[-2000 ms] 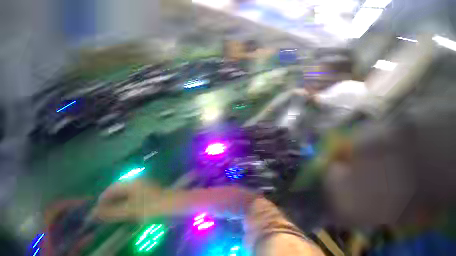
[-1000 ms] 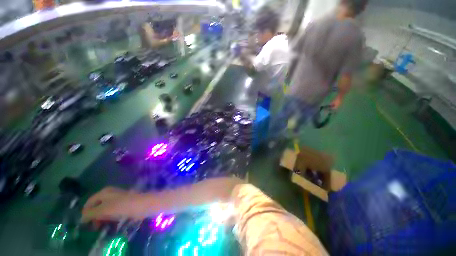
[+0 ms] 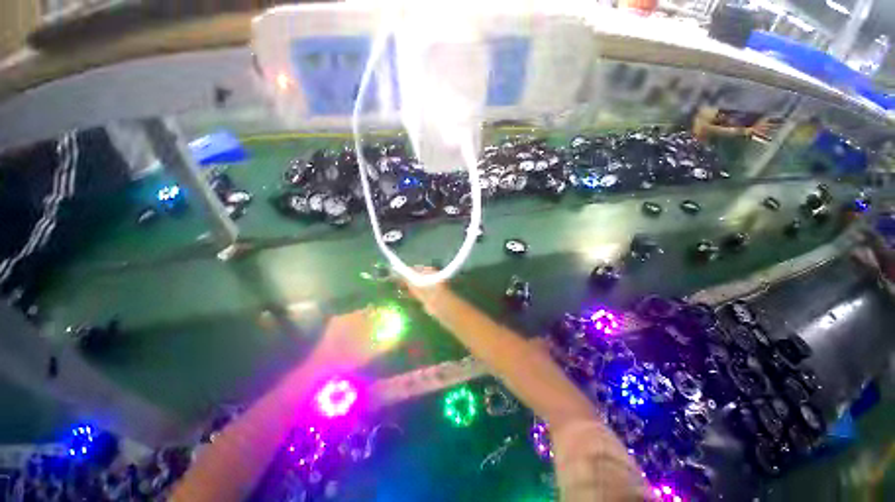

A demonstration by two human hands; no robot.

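Note:
My left hand (image 3: 351, 336) is over the near edge of the green belt (image 3: 550, 284), its fingertips at a green-lit ring unit (image 3: 390, 325) that it appears to hold; glare and blur hide the grip. My right hand (image 3: 422, 278) reaches farther over the belt, behind the lower end of a hanging white cable loop (image 3: 359, 147). A small dark unit (image 3: 377, 273) shows faintly just left of its fingertips; I cannot tell whether they touch. Pink-lit (image 3: 337, 397) and green-lit (image 3: 459, 405) rings lie on the near bench, below my hands.
Dark units are heaped along the belt's far side (image 3: 520, 167). Several stand or lie singly on the belt. Black housings (image 3: 761, 382) are heaped at the right on the shiny bench. A white power box (image 3: 442, 88) hangs overhead. A frame post (image 3: 191, 181) stands at left.
The view has swung left and up to face across the belt. My left hand is now visible beside the green-lit unit. My right arm now reaches out over the belt. The carton and blue bag have left view.

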